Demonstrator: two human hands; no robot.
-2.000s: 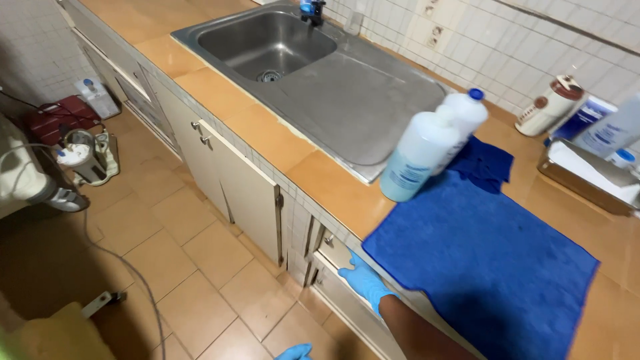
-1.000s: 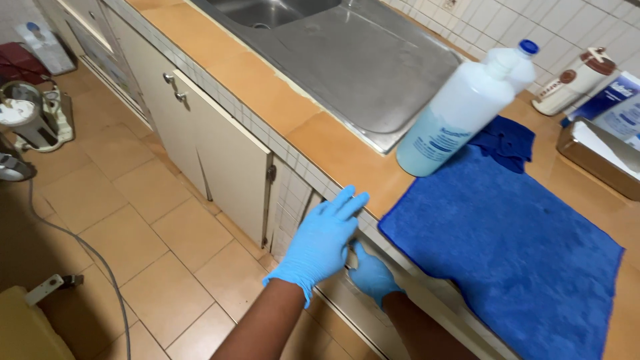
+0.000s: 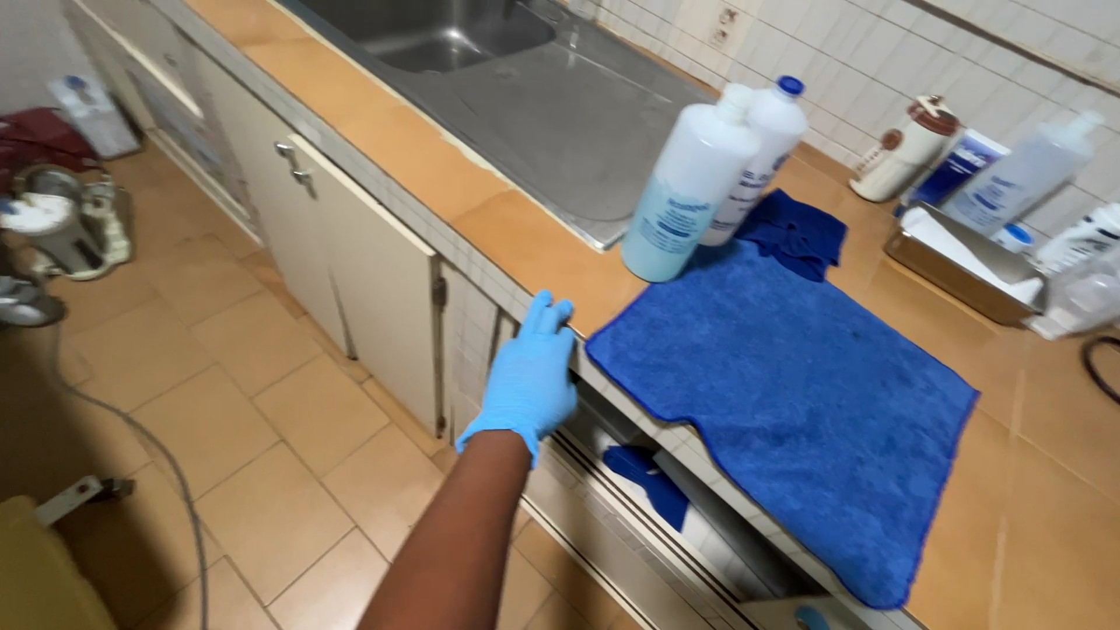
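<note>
My left hand [image 3: 529, 381], in a light blue glove, touches the tiled front edge of the counter, fingers slightly apart, holding nothing. Just right of it, a blue microfiber cloth [image 3: 796, 394] lies on the counter and hangs over the edge. Beneath is an open drawer [image 3: 761, 534] with a dark blue cloth [image 3: 652, 486] inside. Only a small light blue patch, probably my gloved right hand [image 3: 812, 618], shows at the drawer front; its grip is hidden. A bottle of pale blue liquid [image 3: 678, 206] and a white bottle with a blue cap [image 3: 770, 144] stand behind the microfiber cloth, beside a crumpled dark blue cloth [image 3: 796, 232].
A steel sink [image 3: 560, 114] is set into the counter. A metal tray [image 3: 962, 267], a brown-and-white container [image 3: 906, 149], a blue-and-white tube [image 3: 962, 166] and a clear bottle [image 3: 1028, 171] stand right. A cupboard door [image 3: 367, 271] is below; a cable [image 3: 149, 420] crosses the tiled floor.
The drawer under the cloth has been pulled open. My two hands, close together a second ago, are now apart, the right mostly out of view at the bottom.
</note>
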